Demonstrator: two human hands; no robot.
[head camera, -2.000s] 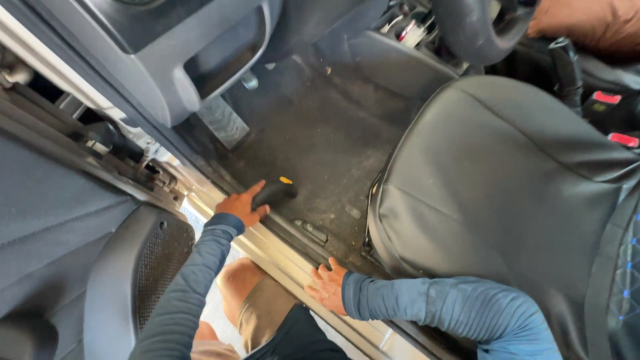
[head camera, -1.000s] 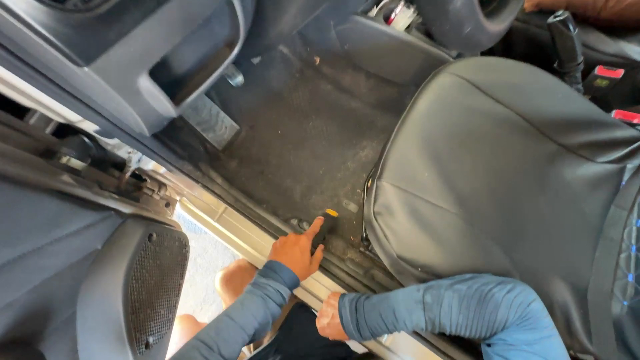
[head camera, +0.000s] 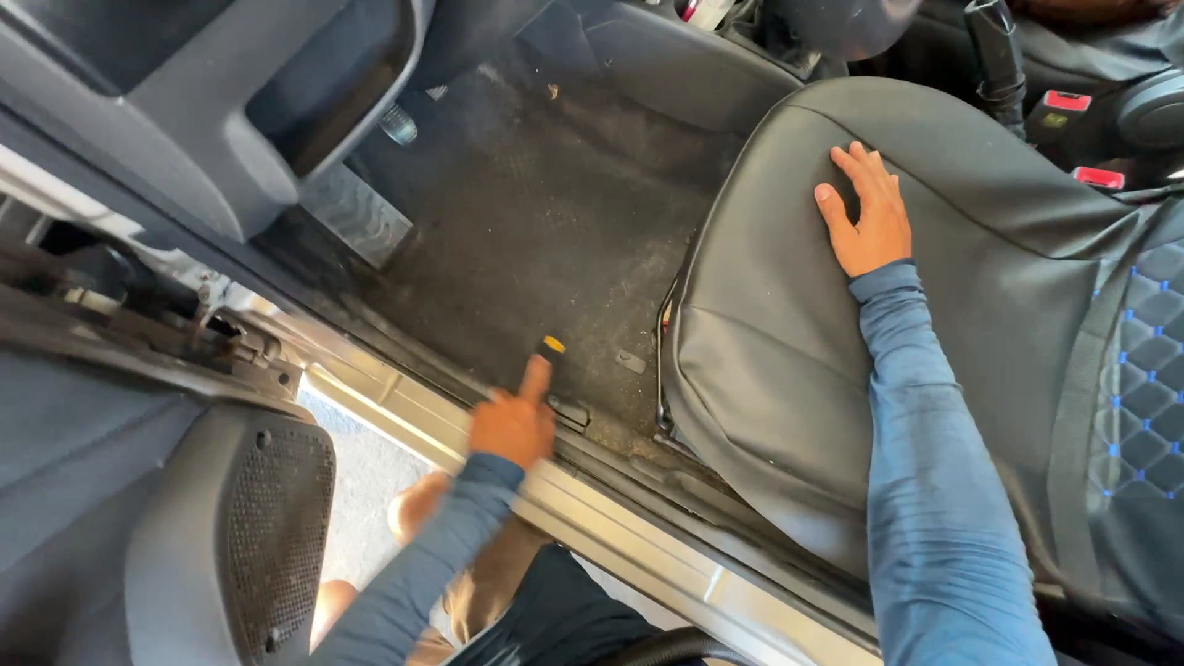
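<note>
My left hand (head camera: 511, 421) grips a small black tool (head camera: 552, 347) with a yellow end, its kind not clear, above the door-side edge of the dusty black car floor (head camera: 518, 222). The index finger lies along the tool, and the hand hides part of it. My right hand (head camera: 869, 213) rests palm down on the black leather-like car seat (head camera: 934, 324), its fingers somewhat spread and nothing in it. Under my left hand runs the metal door sill (head camera: 638, 527).
The open car door (head camera: 231, 536) with its perforated speaker grille stands at the left. A footrest (head camera: 356, 217) and a pedal (head camera: 398, 125) are at the upper left of the floor. Red seat-belt buckles (head camera: 1068, 100) and a lever (head camera: 994, 55) stand beyond the seat. A black hose (head camera: 680, 645) shows at the bottom.
My right hand has moved from the door sill up onto the seat. Two seconds ago my left hand was farther left along the floor edge; it has moved right with the tool.
</note>
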